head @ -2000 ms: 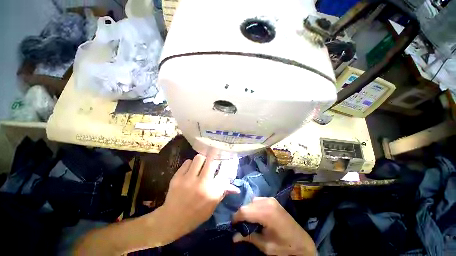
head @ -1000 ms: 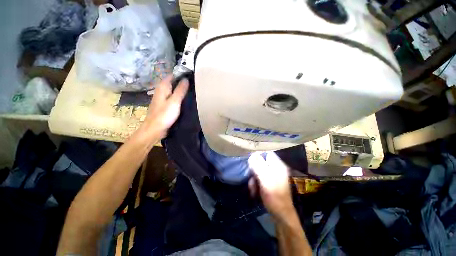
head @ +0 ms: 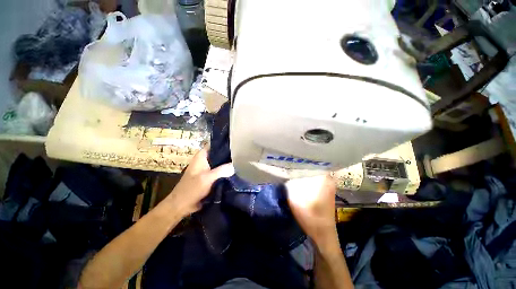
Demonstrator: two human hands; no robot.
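Observation:
A dark navy denim garment [head: 232, 217] with light stitch lines hangs from under the cream-white JUKI machine head [head: 328, 107] down over my lap. My left hand [head: 198, 183] grips its edge left of the head, thumb pointing right. My right hand [head: 312, 206] grips the garment just below the head's front; it is brightly lit and its fingertips are hard to see. A strip of the denim also runs up along the head's left side. The needle area is hidden behind the head.
A translucent plastic bag [head: 138, 65] of small pale pieces stands on the left tabletop [head: 85, 132], with loose white scraps [head: 192, 104] beside it. A slotted metal box [head: 386, 174] sits at the right table edge. Denim piles [head: 492, 226] lie left and right.
My left hand has moved down from near the bag to the garment's edge. The garment is drawn flatter, dark side showing, where paler blue showed before. The machine head appears lower in view than one second ago.

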